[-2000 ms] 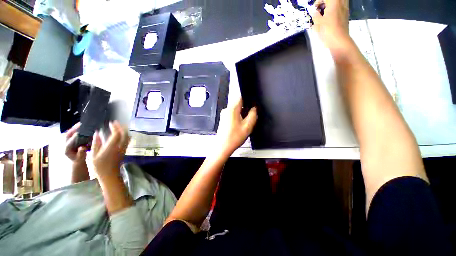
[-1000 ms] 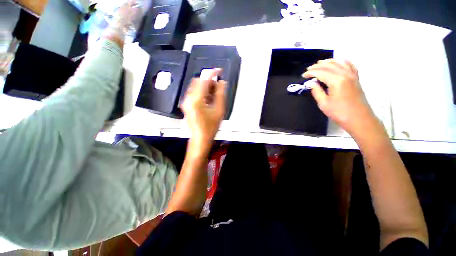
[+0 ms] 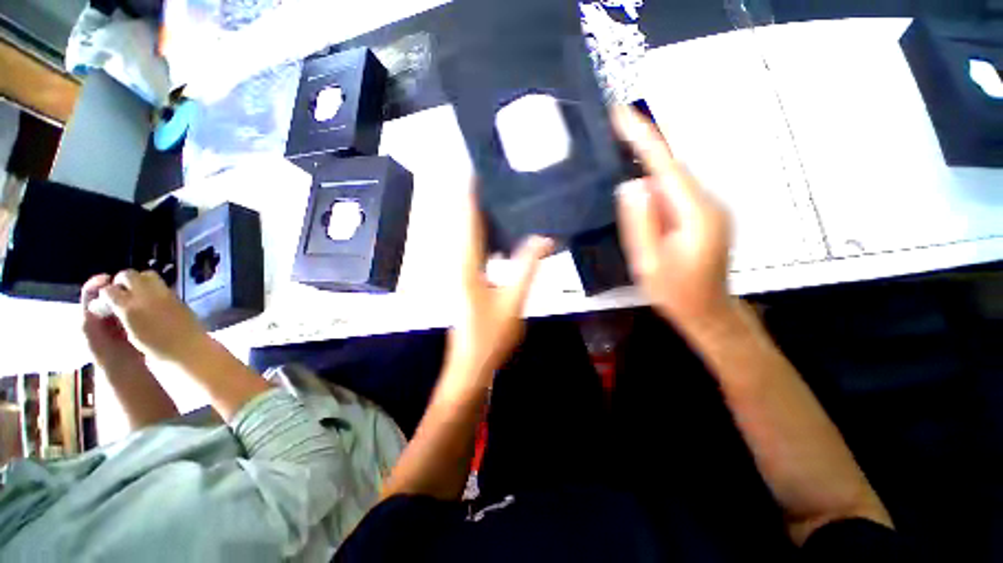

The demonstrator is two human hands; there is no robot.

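Note:
My left hand [image 3: 500, 291] holds a black insert [image 3: 550, 203] by its lower left edge, raised and tilted above the table. A white rounded device [image 3: 533, 132] sits in its cut-out. My right hand [image 3: 682, 231] is blurred at the insert's right side, thumb and fingers apart; whether it grips the insert is unclear. A black box base [image 3: 599, 262] shows partly below and behind the insert, mostly hidden. The white cable in the base is not visible now.
Packed boxes stand left of centre [image 3: 379, 225] and behind it [image 3: 368, 105]. Another packed box [image 3: 946, 99] is at far right. A person at left handles something small and white beside an insert without device [image 3: 237, 264]. A white cable pile [image 3: 616, 50] lies at the back.
The nearer right-hand box of the left group has left its place; an insert with a device is now raised in my left hand. My right hand has moved left, away from the cable.

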